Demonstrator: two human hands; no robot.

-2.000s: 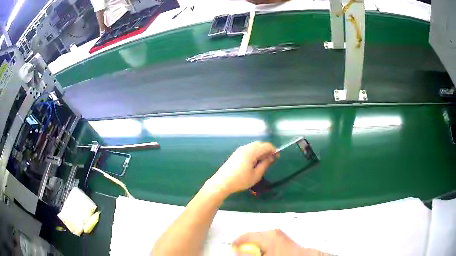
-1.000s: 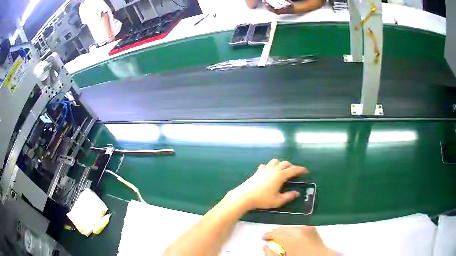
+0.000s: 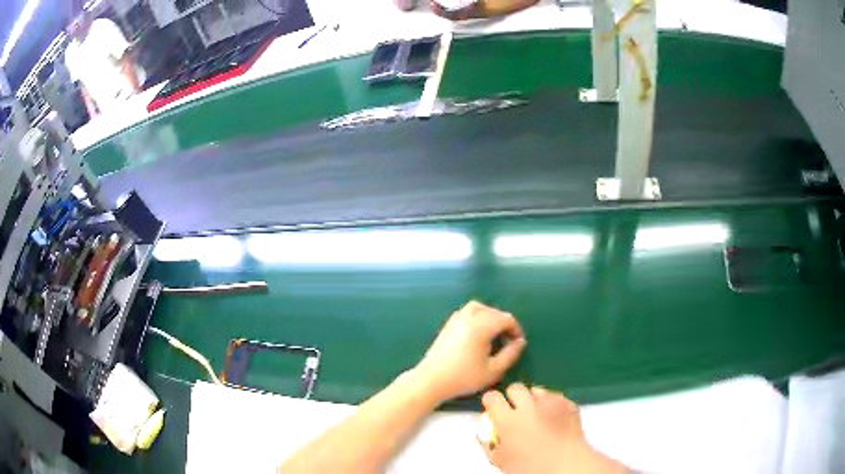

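A thin phone frame with a pale rim lies on the green worktop at the left, beside the white sheet. My left hand is over the worktop in the middle, its fingers curled with a gap at the thumb; whether it holds anything cannot be told. My right hand is just below and right of it, closed on a small yellow tool over the white sheet. A dark edge shows between the hands, too hidden to name.
Another frame lies at right. A pale strip, cord and crumpled white bundle are beside the left machine. A grey post stands beyond the belt edge. People's arms show opposite.
The frame under my left hand a second ago no longer shows there; one now lies further left by the sheet. My left hand has curled. My right hand is now close to it. The view has shifted.
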